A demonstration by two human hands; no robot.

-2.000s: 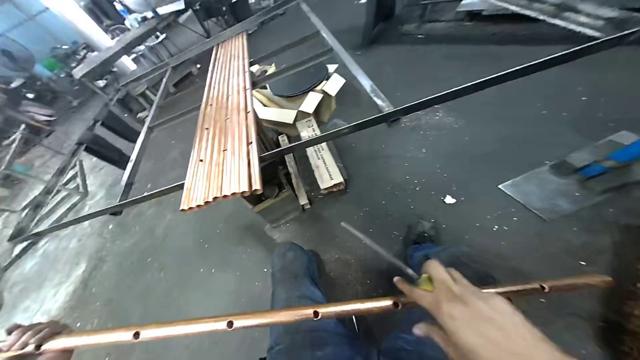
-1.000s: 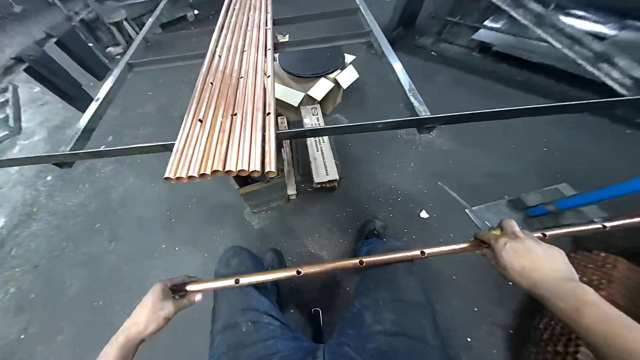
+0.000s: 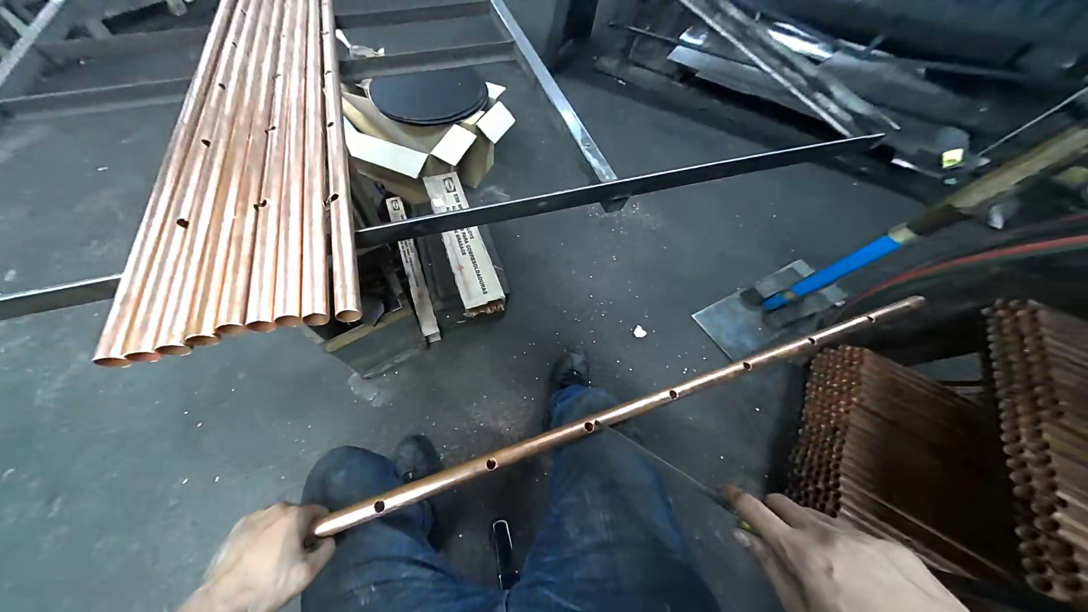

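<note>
A copper pipe (image 3: 544, 442) with several holes along its side lies slantwise across my thighs, its far end raised to the right. My left hand (image 3: 268, 552) is closed around the near left end. In my right hand (image 3: 816, 544) is a thin hand file (image 3: 663, 463) with a yellowish handle mostly hidden by the fingers; its tip meets the pipe near one of the middle holes. Ahead on the left, a row of similar drilled copper pipes (image 3: 246, 187) rests on a steel frame (image 3: 527, 204), open ends toward me.
Bundled copper tubes (image 3: 901, 442) are stacked close at my right. Behind them lie a blue-handled tool (image 3: 833, 272) on a metal plate and a red hose (image 3: 977, 255). Under the frame stand an open carton (image 3: 382, 149) with black discs (image 3: 429, 95) and a long printed box (image 3: 467, 255).
The pipe's right end has swung up and away. My right hand, on the pipe a second ago, is now off it and lower, holding the file against it. The view has shifted.
</note>
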